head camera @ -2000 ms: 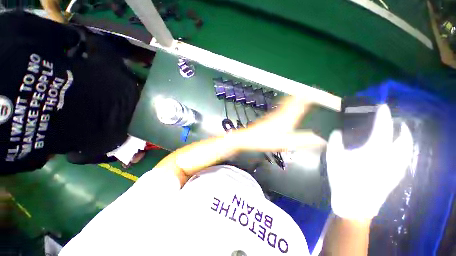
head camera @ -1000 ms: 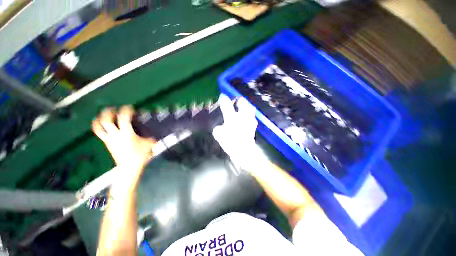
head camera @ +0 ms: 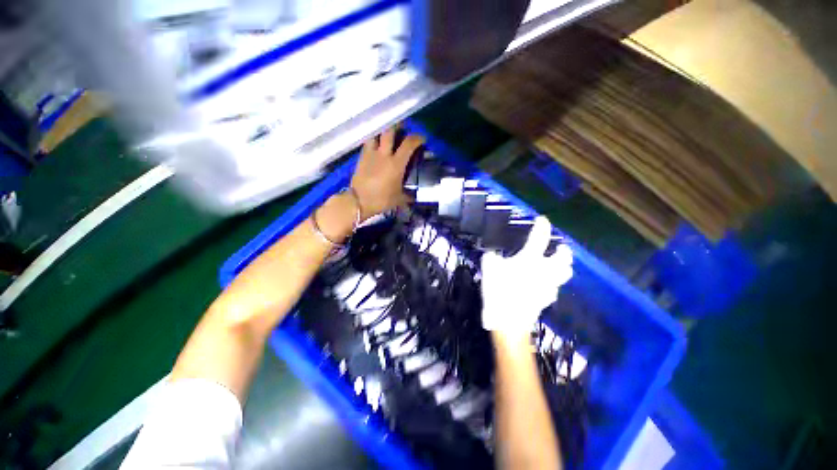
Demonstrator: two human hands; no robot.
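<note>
A row of black power adapters (head camera: 473, 209) stands side by side between my two hands, at the far wall of the blue crate (head camera: 633, 317). My left hand (head camera: 378, 174), bare with a thin bracelet at the wrist, presses on the left end of the row. My right hand (head camera: 523, 283), in a white glove, holds the right end. More adapters (head camera: 427, 372) lie in rows in the crate, some with pale shiny faces, with black cords massed among them. My fingertips are partly hidden behind the blocks.
A large white blurred object with a blue stripe (head camera: 294, 87) hangs over the upper left. A stack of brown cardboard sheets (head camera: 633, 119) lies beyond the crate. Another blue crate with a white sheet (head camera: 650, 450) shows at the lower right. The shiny bench (head camera: 284, 413) is at the lower left.
The view has turned toward the crate. Both hands have moved the adapter row from beside the crate to inside it, along its far wall. The white object has come into view.
</note>
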